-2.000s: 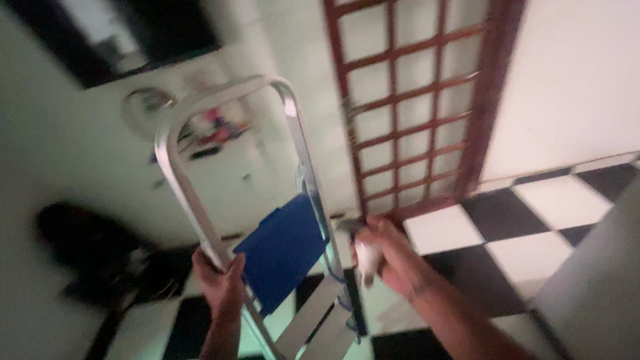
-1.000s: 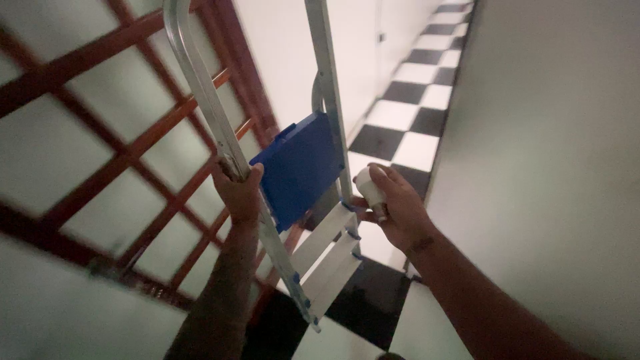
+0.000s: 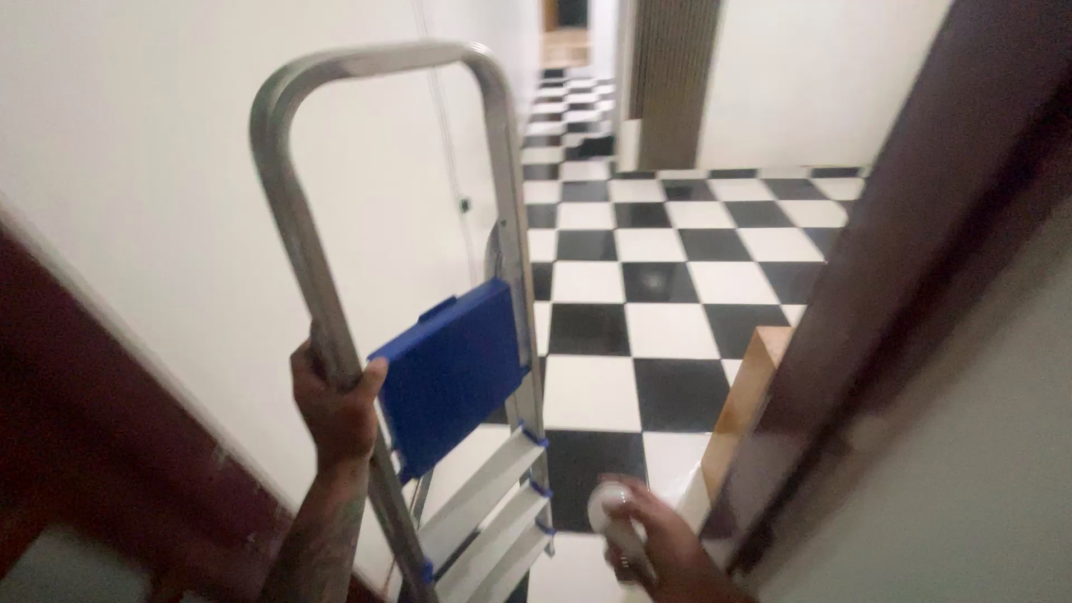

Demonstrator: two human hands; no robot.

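A metal stepladder (image 3: pixel 301 226) with a blue plastic platform (image 3: pixel 456 377) and flat steps stands folded and slightly tilted before me. My left hand (image 3: pixel 335 402) grips its left side rail beside the platform. To the right of the steps, low in the view, my right hand (image 3: pixel 662 536) holds a white light bulb (image 3: pixel 610 505), its round end toward the ladder. The bulb and the fingers around it are blurred. My right hand is apart from the ladder, whose feet are partly out of view.
Dark reddish door frame parts (image 3: pixel 871 251) flank me on both sides. A white wall (image 3: pixel 151 151) runs along the left. Black and white checkered floor (image 3: pixel 670 327) stretches ahead into a corridor. A light wooden piece (image 3: pixel 741 410) juts out by the right frame; a ribbed brown panel (image 3: pixel 677 84) stands farther back.
The view has turned from the lattice door and moved into a doorway facing the checkered floor. The ladder has come along in my left hand, the bulb in my right.
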